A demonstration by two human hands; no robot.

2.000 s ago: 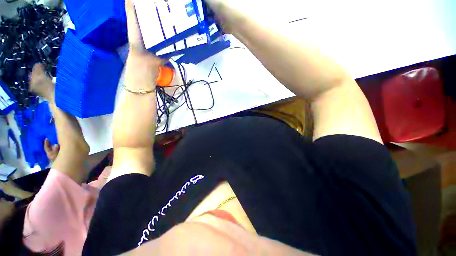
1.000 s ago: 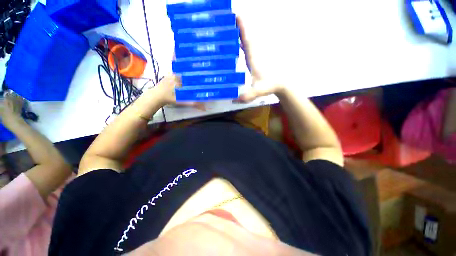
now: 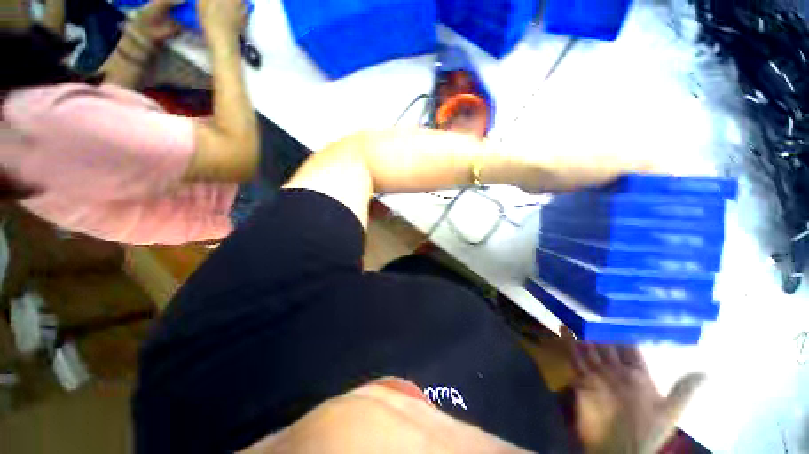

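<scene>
A stack of several blue-edged retail boxes [image 3: 661,257] is at the right, over the near edge of the white table. My left forearm, with a thin bracelet, reaches right across the view. My left hand [image 3: 634,168] is at the top side of the stack, washed out by glare and partly hidden, and appears to hold it. My right hand [image 3: 625,399] is blurred at the bottom right, just below the stack, fingers and thumb apart. Its fingertips are close to the lowest box; whether they touch cannot be told.
Bright blue piles [image 3: 364,31] and an orange ring-shaped item [image 3: 463,113] are on the white table [image 3: 656,97]. Thin black cords [image 3: 479,217] lie near my left forearm. A dark cable heap [image 3: 763,97] is at the far right. A person in a pink top [image 3: 115,164] sits at the left.
The view has swung left and tilted. The box stack, earlier upright in front of me between both hands, now shows at the right. My right hand now shows below it with its fingers spread.
</scene>
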